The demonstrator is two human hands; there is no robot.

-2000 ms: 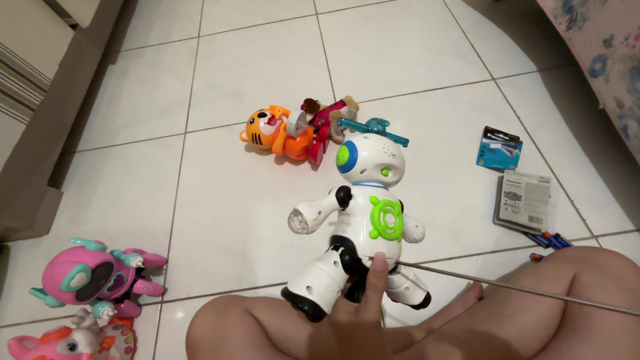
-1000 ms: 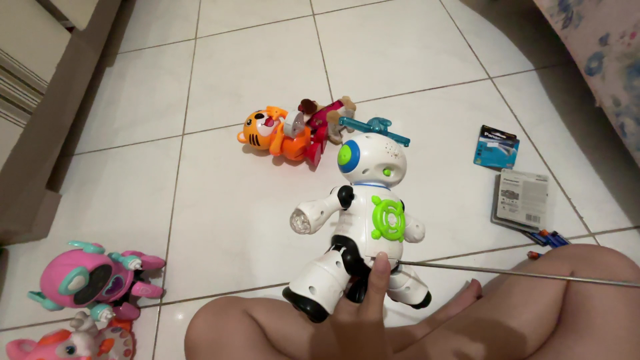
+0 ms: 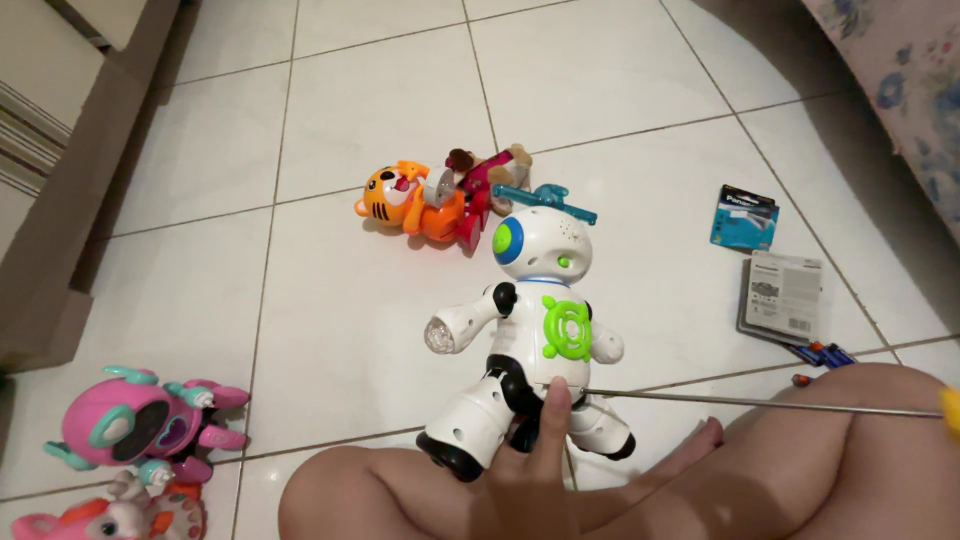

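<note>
A white toy robot (image 3: 517, 337) with black joints, a blue-and-green eye and a green round grille is held up from below by my left hand (image 3: 540, 465), whose one finger lies against its lower body. The long metal shaft of a screwdriver (image 3: 757, 403) runs in from the right, its tip at the robot's lower body beside that finger. Only a bit of its yellow handle (image 3: 951, 409) shows at the right edge. My right hand is out of view.
An orange tiger toy (image 3: 420, 202), a plush toy (image 3: 491, 171) and a teal toy part (image 3: 547, 196) lie beyond the robot. Pink toys (image 3: 120, 420) are at lower left. Battery packs (image 3: 784, 292) and loose batteries (image 3: 829, 354) lie right, near my knee. Furniture (image 3: 45, 300) stands left, floral fabric (image 3: 900, 90) upper right.
</note>
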